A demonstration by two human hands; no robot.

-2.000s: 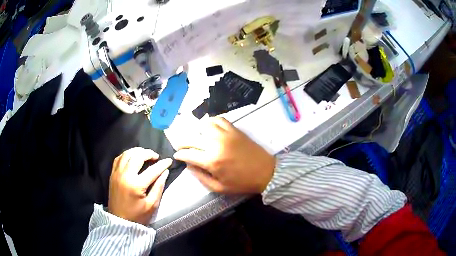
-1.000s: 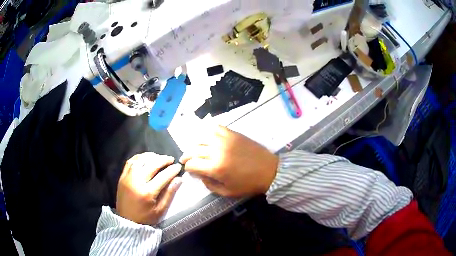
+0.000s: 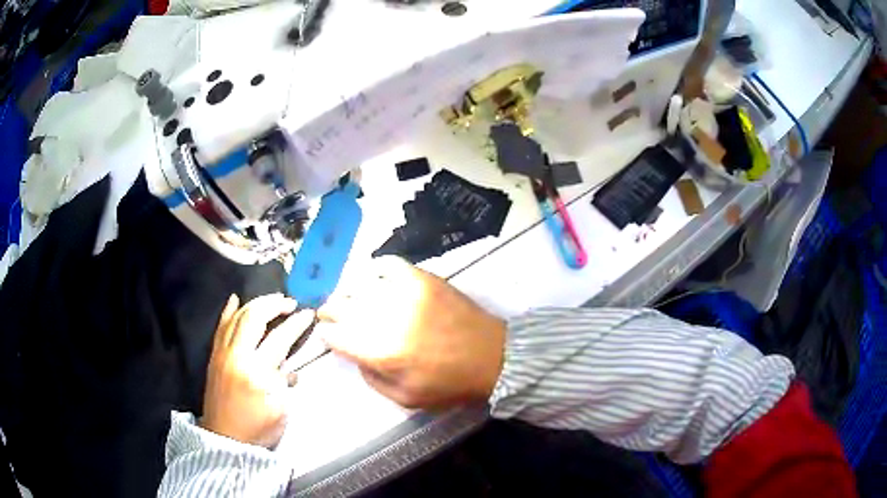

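A large black garment piece (image 3: pixel 117 321) spreads left of the needle and below the machine head. My left hand (image 3: pixel 248 365) lies on its right edge, fingers bent, the cloth edge at its fingertips. My right hand (image 3: pixel 418 336) is beside it, fingertips pinched at the same cloth edge just below the blue plate (image 3: pixel 326 248). What exactly is between the fingertips is mostly hidden. The presser foot and needle area (image 3: pixel 284 219) is above both hands, at the left end of the white sewing machine (image 3: pixel 389 83).
Black labels (image 3: pixel 457 214) lie right of the blue plate, with more labels (image 3: pixel 637 185) farther right. Pink-and-blue snips (image 3: pixel 564 229) lie between them. A clear scrap tub (image 3: pixel 720 141) stands at right. A grey ruler strip (image 3: pixel 671 248) follows the table edge.
Both hands have moved slightly left and up towards the needle, with the cloth edge between them. The machine and table items appear slightly shifted as the view moved.
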